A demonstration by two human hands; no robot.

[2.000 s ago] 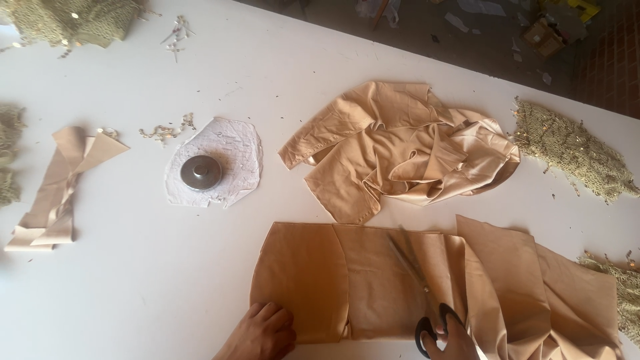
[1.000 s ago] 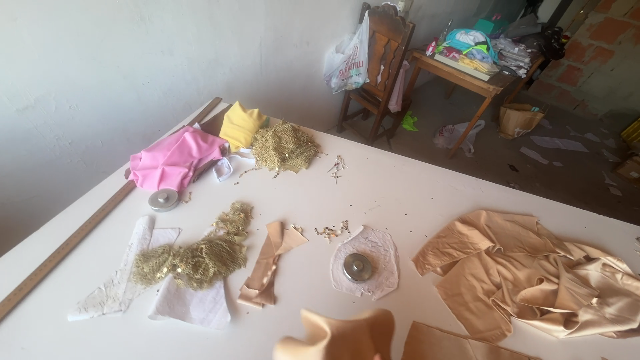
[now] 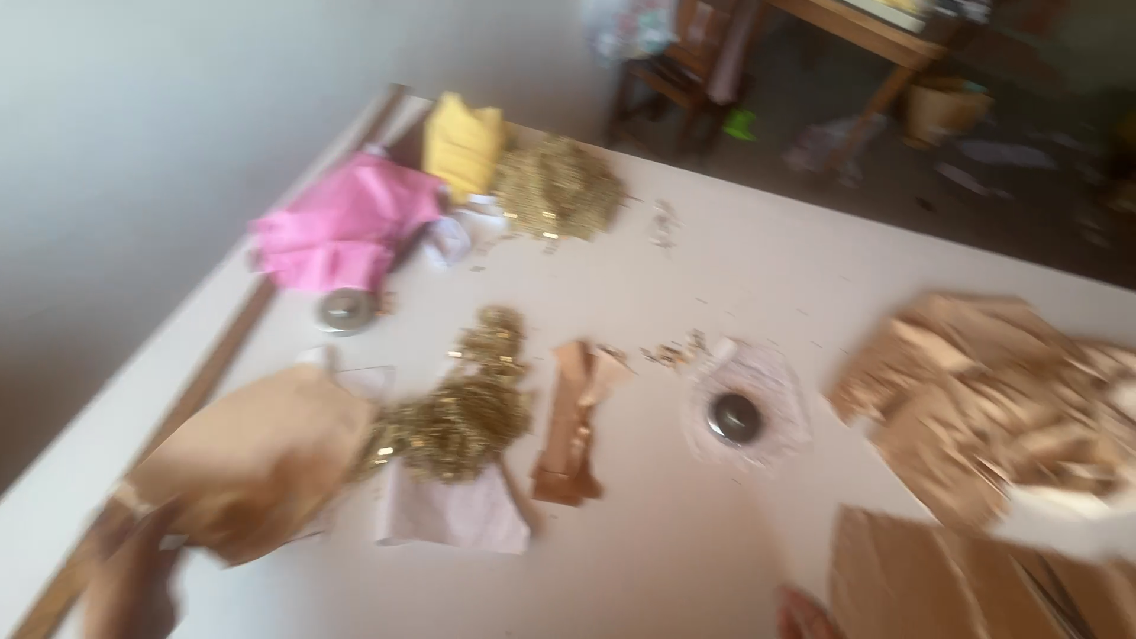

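Note:
My left hand (image 3: 133, 550), blurred at the lower left, grips a cut piece of tan satin fabric (image 3: 266, 444) above the wooden strip and the white scraps. Only some fingers of my right hand (image 3: 803, 612) show at the bottom edge, beside the tan fabric panel (image 3: 896, 577); what they do is hidden. Scissors (image 3: 1052, 590) lie on that panel. Crumpled tan satin (image 3: 985, 399) is heaped behind it. A round metal weight (image 3: 735, 418) rests on a white lace-like piece (image 3: 790, 417). Left of it are a folded tan strip (image 3: 566, 435) and gold sequined fabric (image 3: 470, 417).
Pink fabric (image 3: 355, 222), yellow fabric (image 3: 463, 146), another gold sequined heap (image 3: 559, 186) and a second round weight (image 3: 345, 310) are at the table's far left. A long wooden strip (image 3: 213, 355) runs along the left edge. A chair (image 3: 688, 71) stands beyond the table.
The view has swung left. My left hand has carried a cut tan piece leftward from the tan fabric. The scissors, at my right hand two seconds ago, now lie on the panel.

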